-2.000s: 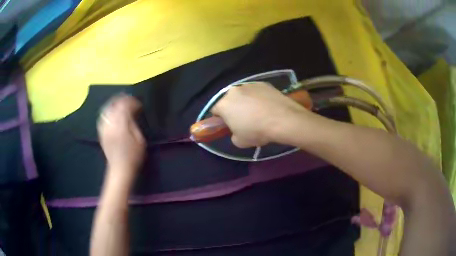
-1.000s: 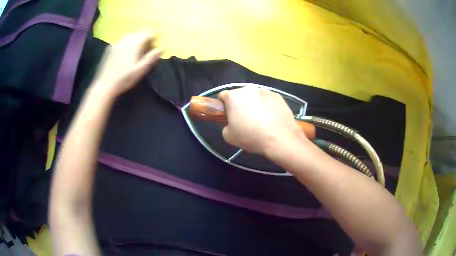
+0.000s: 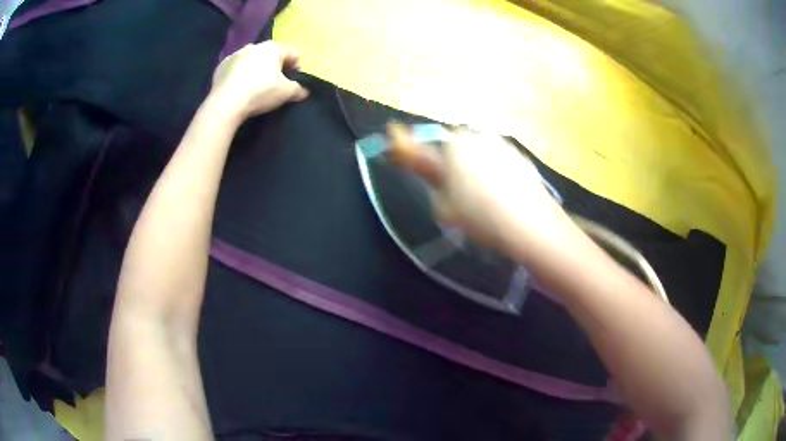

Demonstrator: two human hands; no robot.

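A large black garment panel (image 3: 284,189) lies wrong side up, with a flat purple seam strip (image 3: 371,317) running lengthwise across it. My right hand (image 3: 483,177), blurred, is shut on the orange-brown handle of the steam iron (image 3: 422,245). The iron lies on the panel near its upper edge, and a thin dark seam line runs up-left from its tip. My left hand (image 3: 258,79) pinches the panel's upper edge, left of the iron. The palm side of my left hand is hidden.
Yellow cloth (image 3: 414,52) covers the table and hangs in folds at the right. More black garment pieces (image 3: 95,73) with purple strips lie at the left. The ribbed hose (image 3: 633,258) curves behind my right forearm. Grey floor (image 3: 767,198) shows at the right.
My left hand has moved to the panel's upper edge and closed on it. The upper edge is smoother beside it. The iron has turned and now lies nearer that edge, still in my right hand.
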